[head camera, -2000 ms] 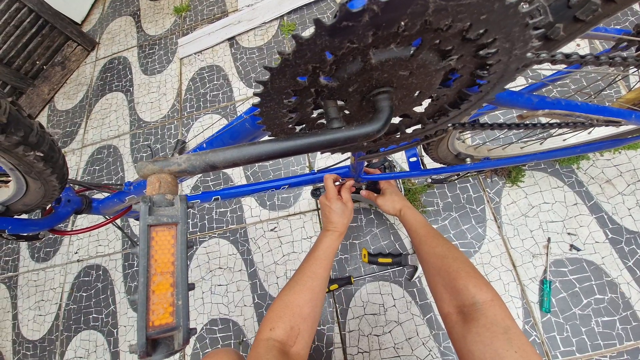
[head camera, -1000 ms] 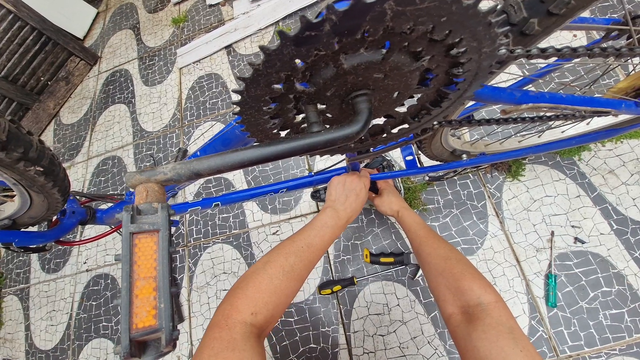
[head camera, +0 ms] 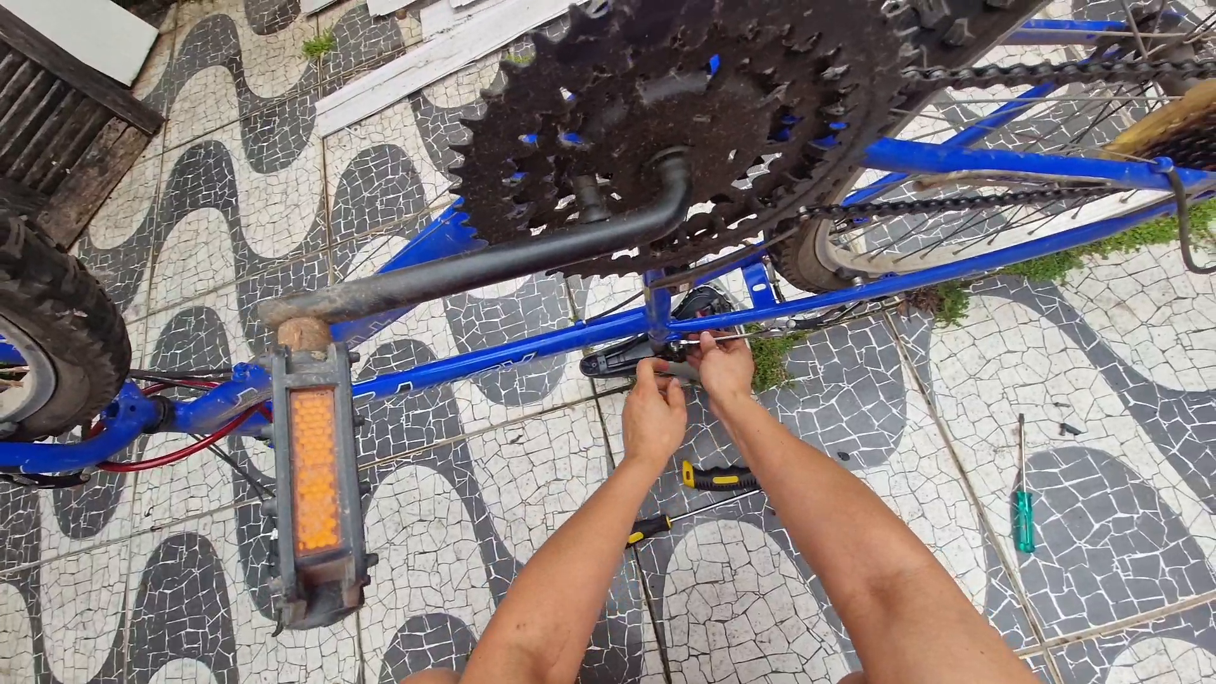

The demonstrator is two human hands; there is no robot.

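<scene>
A blue bicycle frame lies on its side across the view, its toothed chainrings and black crank arm nearest the camera. My left hand is raised just below the seat-tube area, fingers curled near the black saddle; whether it holds a small part cannot be told. Beside it, my right hand has its fingertips at the frame's lower tube, near a thin cable or rod; its grip is unclear. The pedal with an orange reflector hangs at the left.
Below my hands, a black-and-yellow handle and a black-and-yellow screwdriver lie on the mosaic paving. A green-handled screwdriver rests at the right, near a small dark piece. White boards lie at the top, a slatted wooden item top left.
My left hand has drawn down and away from my right hand, where the two were close together a second ago. The right hand stays by the frame.
</scene>
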